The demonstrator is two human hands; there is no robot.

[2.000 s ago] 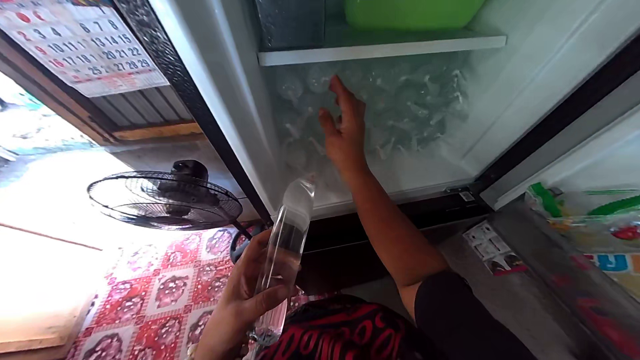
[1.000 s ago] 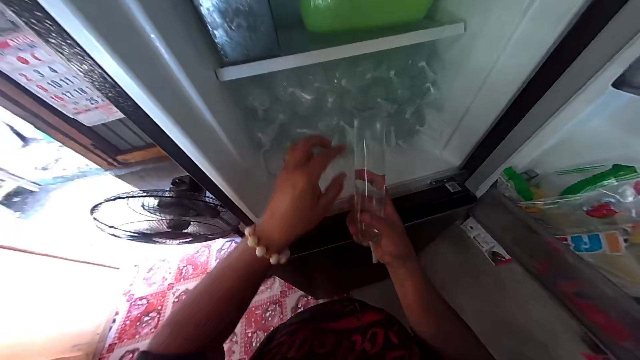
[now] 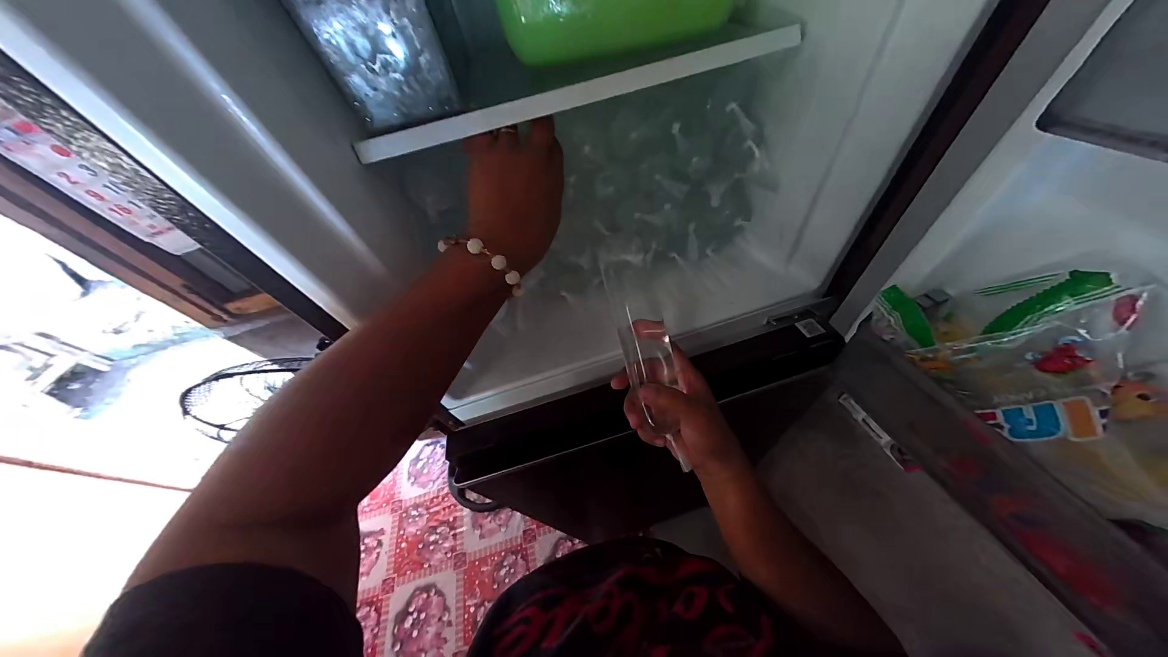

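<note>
My left hand (image 3: 516, 187), with a beaded bracelet at the wrist, reaches into the open refrigerator compartment below the white-edged shelf (image 3: 584, 94). Its fingertips are hidden under the shelf edge, so whether it grips anything does not show. Knotted clear plastic bags (image 3: 671, 187) cover the compartment's lower part, behind and to the right of that hand. My right hand (image 3: 671, 401) holds a long clear plastic bag (image 3: 646, 356) of what looks like water, upright in front of the compartment's bottom edge.
On the shelf are a green container (image 3: 620, 32) and a frosty block-like container (image 3: 374, 55). The opened door (image 3: 985, 210) at the right holds zip bags (image 3: 1049, 347) of items. A black fan (image 3: 237, 392) stands at the left, near a red patterned floor covering (image 3: 438, 557).
My left hand held the clear bag two seconds ago; my right hand holds it now. The right hand has come out of the compartment, and the left has reached in under the shelf.
</note>
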